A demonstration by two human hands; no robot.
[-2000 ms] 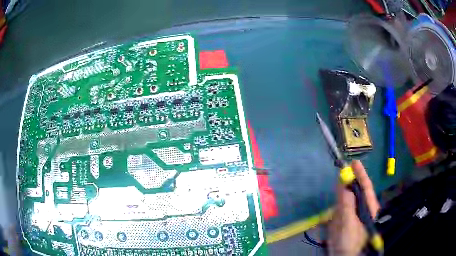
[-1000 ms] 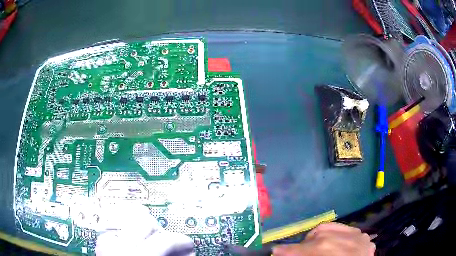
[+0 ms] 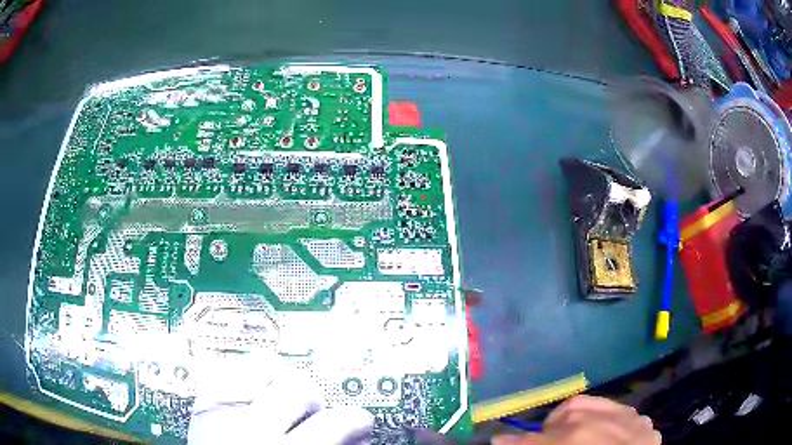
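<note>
The large green circuit board (image 3: 260,235) lies flat, underside up, with strong glare on its lower half. My left hand (image 3: 269,408), in a white glove, is over the board's bottom edge, cut off by the frame; glare hides its fingers and anything in them. My bare right hand (image 3: 595,423) is closed at the bottom edge, right of the board. A dark, partly cut-off part of the soldering iron (image 3: 425,436) runs from it toward the board's lower right corner. Its tip cannot be made out.
A red carrier (image 3: 404,114) shows beside the board. Right of it stand the iron stand with sponge (image 3: 610,265), a blue stick with yellow end (image 3: 668,269), a translucent funnel (image 3: 660,130), a round fan (image 3: 745,156) and a red and yellow holder (image 3: 714,278). A yellow strip (image 3: 530,398) edges the bench.
My right hand has moved with the iron from beside the stand down to the board's lower right. My gloved left hand has come in over the board. The board sits slightly further right in view.
</note>
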